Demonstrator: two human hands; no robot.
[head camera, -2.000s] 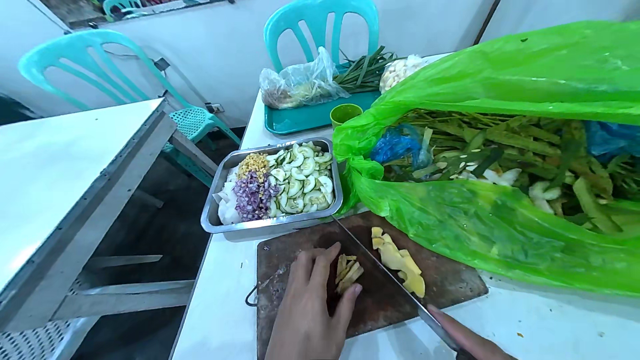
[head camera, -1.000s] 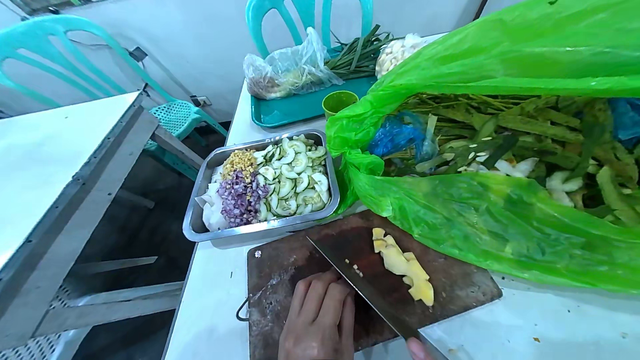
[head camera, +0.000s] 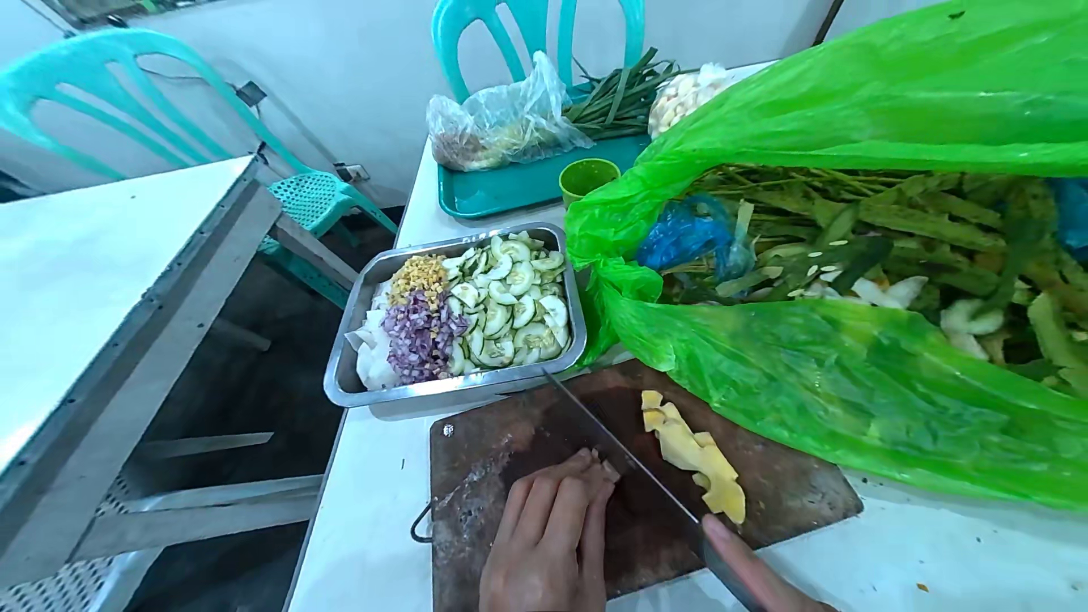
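Note:
My left hand (head camera: 548, 531) presses down on the dark wooden cutting board (head camera: 484, 467), its fingertips curled over small pale pieces (head camera: 605, 467), likely ginger, mostly hidden. My right hand (head camera: 756, 565) grips the handle of a kitchen knife (head camera: 625, 455), whose blade slants up and left just right of my left fingertips. Right of the blade lies a row of yellow ginger slices (head camera: 693, 455). Beyond the board, a metal tray (head camera: 459, 388) holds sliced cucumber (head camera: 514, 297), chopped purple onion (head camera: 421, 336), minced yellow bits (head camera: 416, 280) and white pieces (head camera: 371, 348).
A green plastic bag (head camera: 850, 357) of vegetable peelings covers the right side, overlapping the board's far edge. Behind stand a green cup (head camera: 589, 176) and a teal tray (head camera: 501, 191) with a clear bag and long green leaves. Another table (head camera: 110, 255) and teal chairs (head camera: 127, 93) are at left.
Two seconds ago the pale pieces showed beside my spread left fingers; now the fingers are bunched over them. The knife's blade has shifted against the board between frames, staying in my right hand.

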